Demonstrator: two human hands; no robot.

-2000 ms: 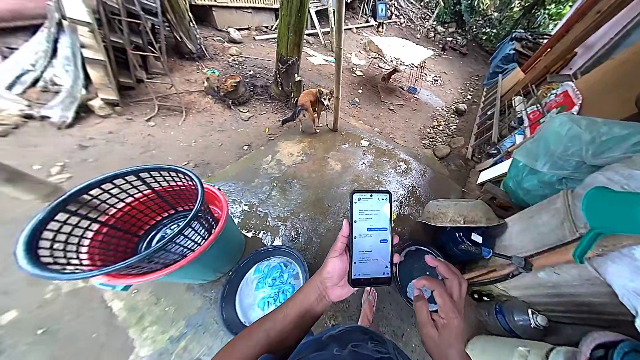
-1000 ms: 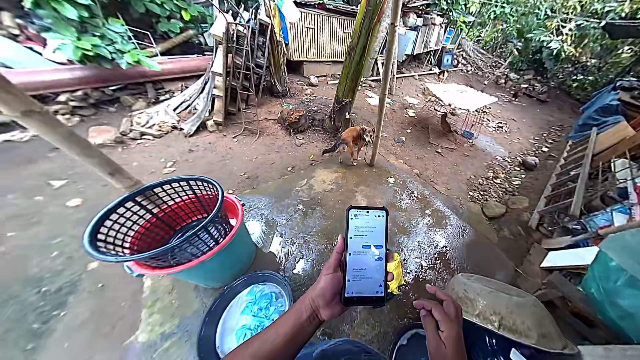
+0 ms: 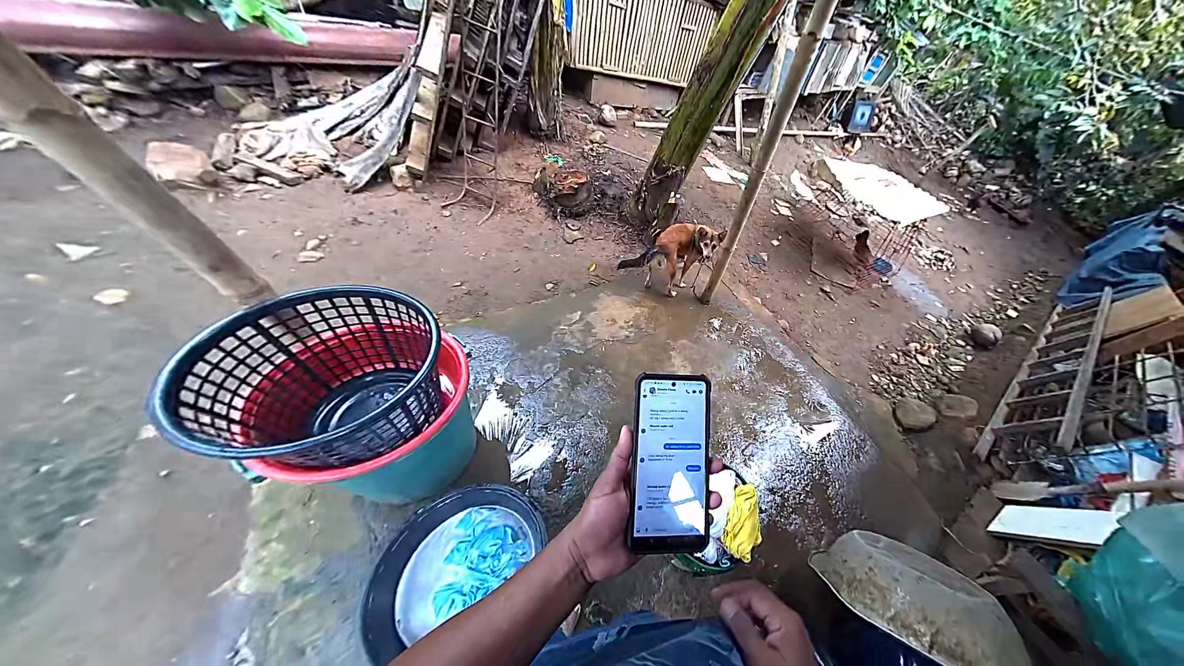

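Observation:
A smartphone (image 3: 670,462) with a lit message screen stands upright in my left hand (image 3: 610,518), whose fingers wrap around its back and right edge. Low in the view, my right hand (image 3: 763,622) is beside my lap with its fingers curled; whether it holds something cannot be seen. Behind the phone, a small container holds white cloth and a yellow cloth (image 3: 742,524). To the left is a black basin (image 3: 381,592) with blue cloth (image 3: 481,558) in water. Above it, a black plastic basket (image 3: 190,444) rests in a red tub over a teal one (image 3: 407,472).
A dog (image 3: 680,252) stands by a slanted pole (image 3: 768,153) on wet ground. At right are an upturned worn basin (image 3: 916,592), a wooden ladder (image 3: 1045,379) and a green plastic bag (image 3: 1133,573). Another pole (image 3: 129,166) slants down at the left.
My right hand, raised beside the phone earlier, is now lower, near my lap. The phone stays in my left hand. The view has turned, and the yellow cloth shows more fully.

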